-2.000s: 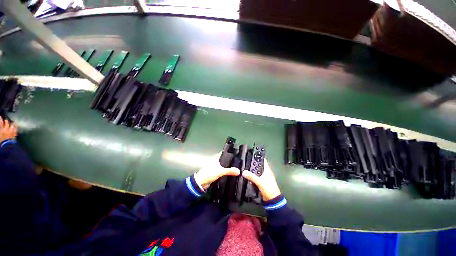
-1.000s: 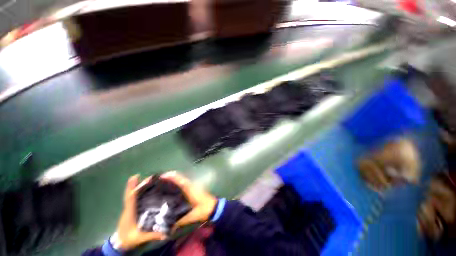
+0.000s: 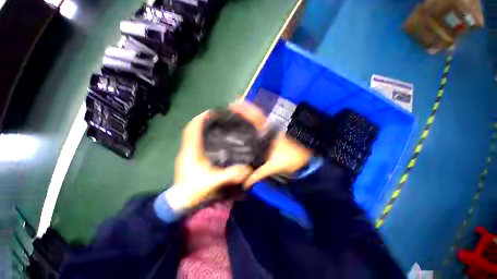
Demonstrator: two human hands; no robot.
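My left hand [image 3: 193, 169] and my right hand [image 3: 280, 158] are closed together around a bundle of black remote controls [image 3: 231, 141], seen end-on and blurred. The bundle is in front of my chest, between the green bench [image 3: 212, 76] and the blue bin [image 3: 395, 122]. Rows of black remotes with small pale buttons [image 3: 349, 136] lie in the bin. My right forearm covers the near part of the bin. How many remotes I hold cannot be told.
A long row of black back covers [image 3: 117, 106] lies on the bench at upper left. More black parts [image 3: 49, 250] are at lower left. A printed sheet [image 3: 392, 91] is beyond the bin. A cardboard box [image 3: 444, 22] and a red object [image 3: 480, 256] are on the blue floor.
The view has turned right and down to the bin. The remotes, in front of me over the bench before, are now gathered in a bundle between both hands, close to the bin's near edge.
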